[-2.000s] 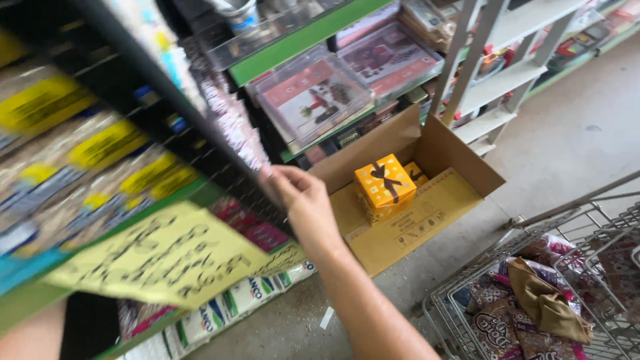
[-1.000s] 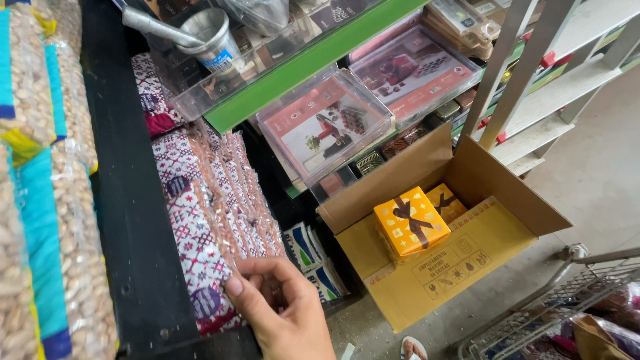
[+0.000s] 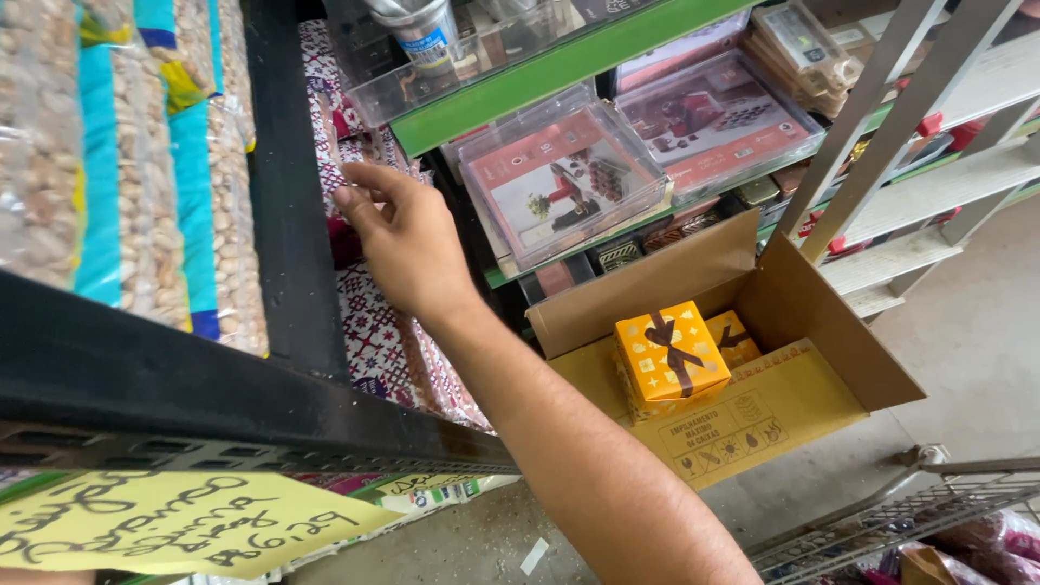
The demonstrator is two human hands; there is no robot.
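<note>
My right hand reaches in from the lower right, over a row of patterned white, red and purple packets on a dark shelf. Its thumb and index finger are curled close together at the upper packets; whether they pinch a packet edge cannot be told. Of my left arm only a sliver of skin shows at the bottom left edge, and its hand is hidden. Clear bags of nuts or beans with blue bands lie left of the dark shelf post.
An open cardboard box holds yellow boxes with printed brown bows. Behind it are plastic-cased sets on a green-edged shelf and a metal ladder. A wire cart stands lower right; a handwritten yellow sign hangs lower left.
My right hand has moved from the near end of the patterned packets up toward their far end. The yellow sign, out of view one second ago, shows again at the lower left.
</note>
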